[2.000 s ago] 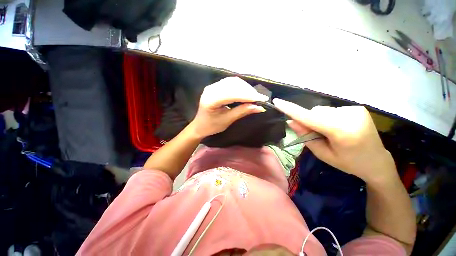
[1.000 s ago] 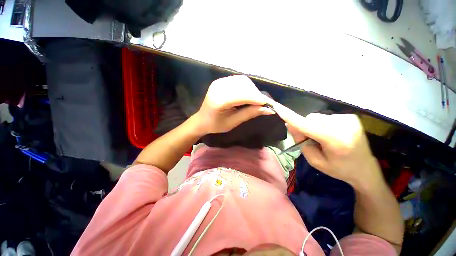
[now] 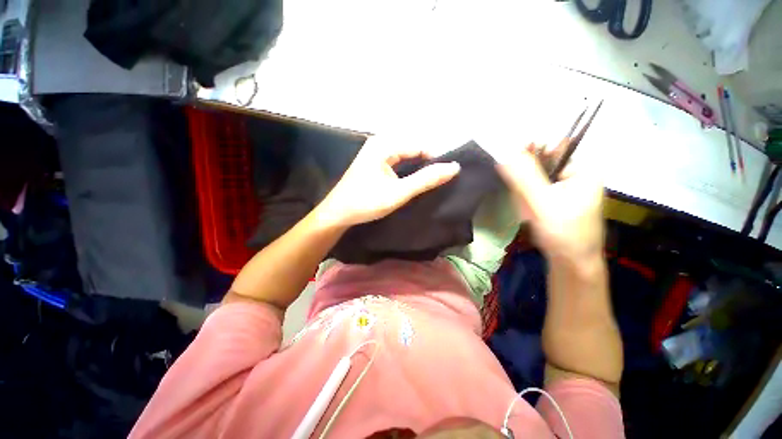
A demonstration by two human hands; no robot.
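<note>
A small black garment piece [image 3: 420, 214] with a pointed corner hangs over my lap near the table edge. My left hand [image 3: 377, 184] holds it, thumb on top, near its upper edge. My right hand [image 3: 562, 206] is just right of the piece, slightly blurred, and holds slim dark tweezers [image 3: 576, 139] with two separate tips pointing up over the table. The fingers of my right hand are close to the corner of the piece; I cannot tell if they touch it.
White table [image 3: 412, 69] ahead. Pink-handled snips [image 3: 682, 94], pens [image 3: 730, 129], black shears' handles [image 3: 624, 15] and white cloth [image 3: 729, 30] lie at its right. Dark cloth [image 3: 193, 34] lies at upper left. A red crate [image 3: 219, 189] is under the edge.
My right hand has moved away from the left fingers, and the tweezers have swung from pointing down to pointing up. The cloth's pointed corner now shows. The view has shifted slightly.
</note>
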